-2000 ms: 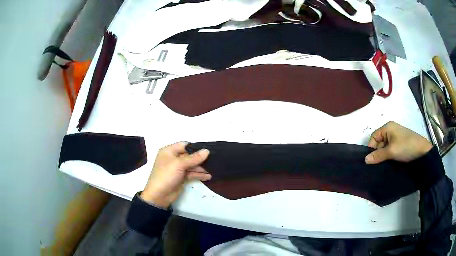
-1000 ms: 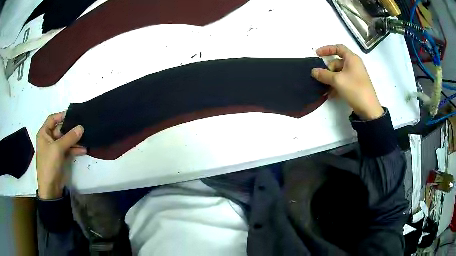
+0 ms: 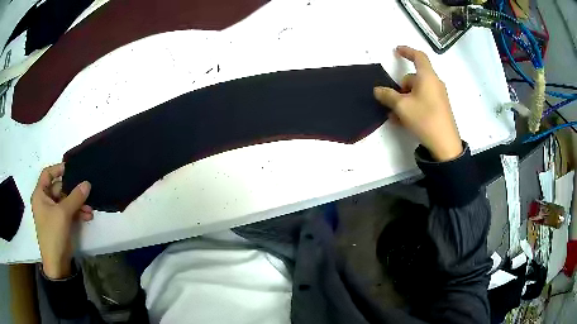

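A long curved black interlining piece (image 3: 234,111) lies over a maroon collar piece (image 3: 278,135), which shows only as a thin red edge along the lower curve and near the left end. My left hand (image 3: 60,205) holds the left end between thumb and fingers. My right hand (image 3: 421,104) is at the right end, its thumb on the black piece and its index finger stretched out above the table. The fingertips under the right end are hidden.
Another maroon piece (image 3: 145,22) lies at the far left, with black pieces (image 3: 54,25) beyond it. A black piece (image 3: 9,209) is at the left edge. The iron (image 3: 440,25) stands far right, near blue hoses (image 3: 528,47).
The view has swung right. The black piece has moved down over the maroon one, so the wide maroon strip has shrunk to a thin edge. Both hands stay at the ends.
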